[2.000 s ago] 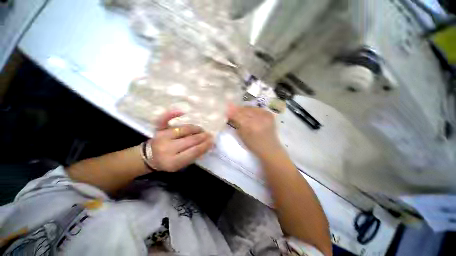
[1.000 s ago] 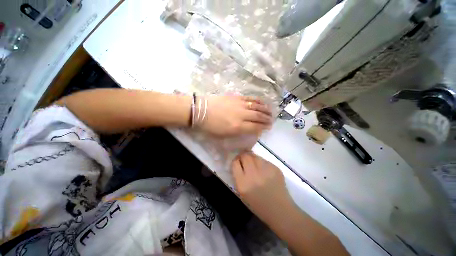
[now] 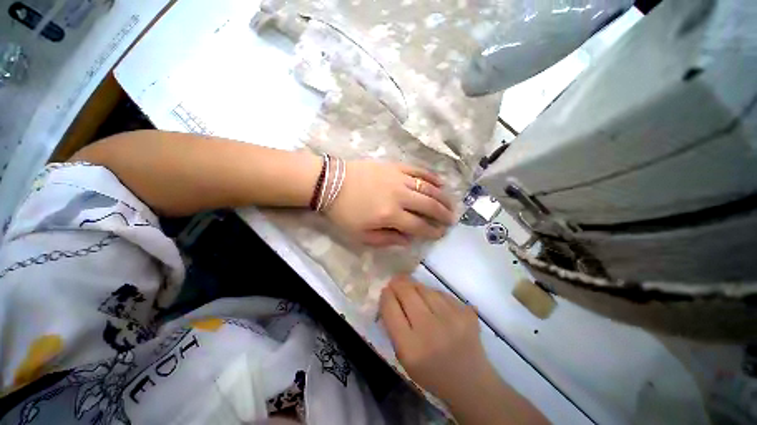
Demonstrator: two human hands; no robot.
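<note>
The beige-grey fabric with pale floral print (image 3: 357, 120) lies on the white machine table up to the needle area. My left hand (image 3: 386, 202), with a ring and bracelets, lies flat on the fabric, fingertips close to the presser foot area (image 3: 479, 203). My right hand (image 3: 432, 328) is lower, at the table's front, its fingertips pinching the fabric's near edge. A round holed metal disc (image 3: 496, 233) sits on the bed beside the foot. The needle itself cannot be made out.
The off-white sewing machine head (image 3: 639, 166) fills the right side. A grey lamp head (image 3: 531, 41) hangs over the fabric at the top. A tan block (image 3: 534, 299) lies on the bed. The table's front edge (image 3: 303, 274) runs diagonally past my lap. Another table (image 3: 50, 91) shows at upper left.
Both hands have moved from the earlier spread: my left hand is now flat beside the foot and my right hand lower. The machine head looms larger and hides the dark snips.
</note>
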